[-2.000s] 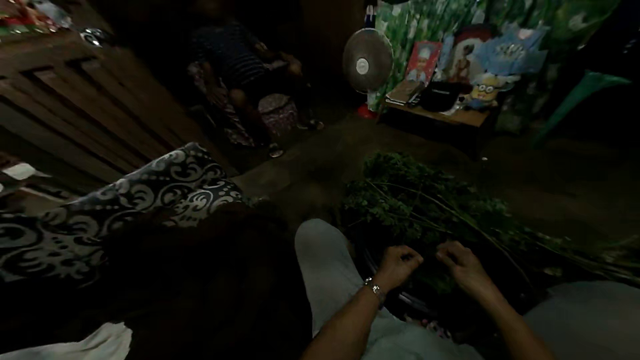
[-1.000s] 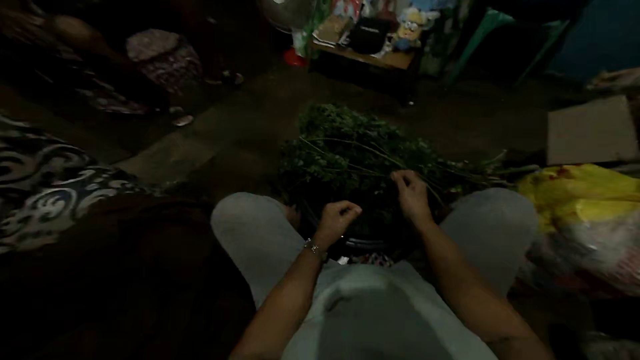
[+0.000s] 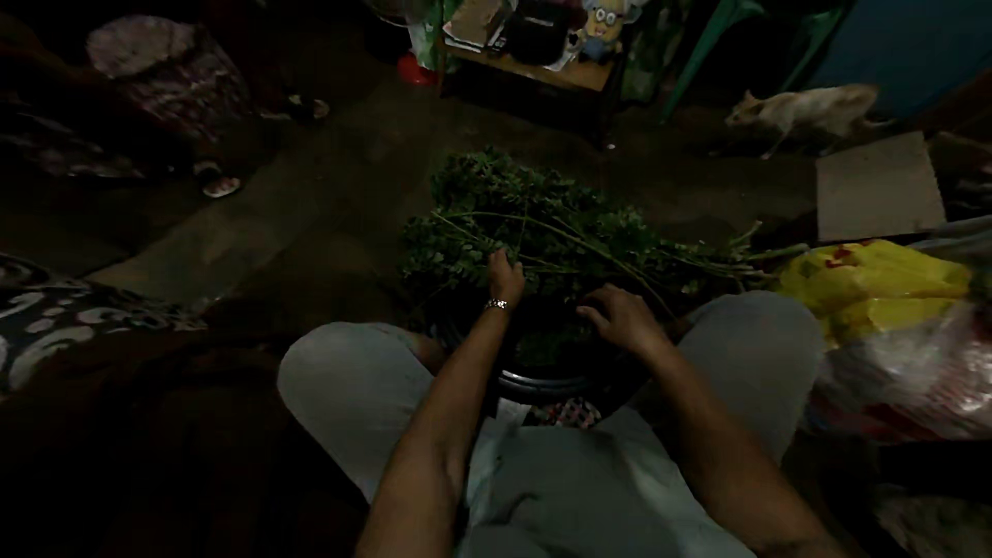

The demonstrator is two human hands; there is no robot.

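Note:
A large heap of leafy green branches [image 3: 542, 225] lies in front of my knees, its bare stems pointing right. My left hand [image 3: 505, 280], with a metal bracelet at the wrist, reaches to the near edge of the leaves; its fingers are bent against them, and whether they grip a sprig is too dark to tell. My right hand [image 3: 620, 316] is over the right side of a dark round basin [image 3: 542, 385], thumb and fingers apart, with nothing visible between them. Some green leaves [image 3: 552, 345] lie inside the basin, between my hands.
Yellow and clear plastic bags [image 3: 876, 287] sit by my right knee, with a cardboard piece [image 3: 880, 190] behind them. A light-coloured cat [image 3: 814, 112] stands near a green plastic chair [image 3: 709, 46]. A small wooden table [image 3: 570, 74] is ahead. A person's foot [image 3: 221, 186] shows at left.
My left hand has moved forward to the leaves from over the basin. My right hand has drawn back from the branches toward the basin. A cat has come into view at the right.

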